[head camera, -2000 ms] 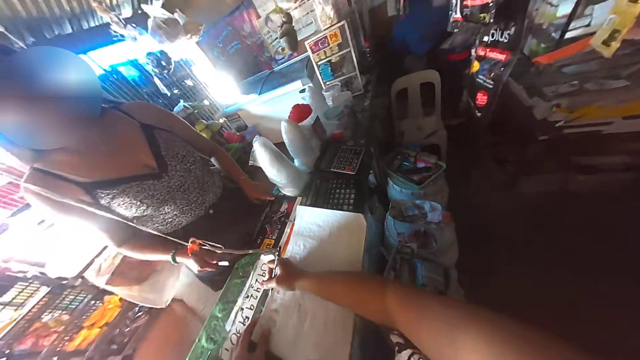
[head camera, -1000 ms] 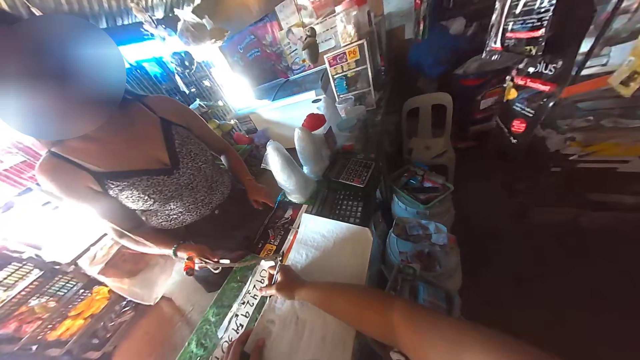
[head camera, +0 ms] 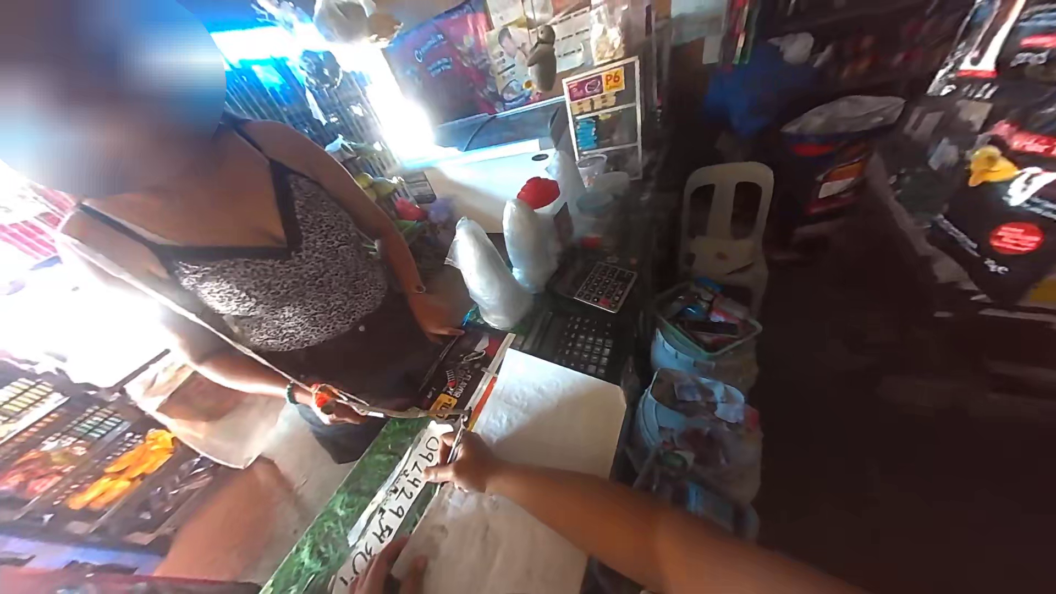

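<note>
My right hand (head camera: 464,464) is at the left edge of a large white sheet or board (head camera: 549,412), its fingers closed on a slim, pen-like object (head camera: 459,436). Partly cut off by the bottom edge of the view, my left hand (head camera: 386,571) rests by the lower left edge of the sheet; its grip is unclear. A strip with handwriting (head camera: 396,487) lies on the green marbled counter (head camera: 318,536) beside both hands. A pale cord (head camera: 388,411) runs from the hand of another person (head camera: 334,406) to near my right fingertips.
The other person (head camera: 280,239) stands across the counter, one hand (head camera: 433,318) at its edge. Wrapped white plastic bundles (head camera: 488,276), a calculator (head camera: 606,286) and a black keypad (head camera: 584,342) are beyond the sheet. Filled tubs (head camera: 689,404) and a plastic chair (head camera: 726,219) stand at right.
</note>
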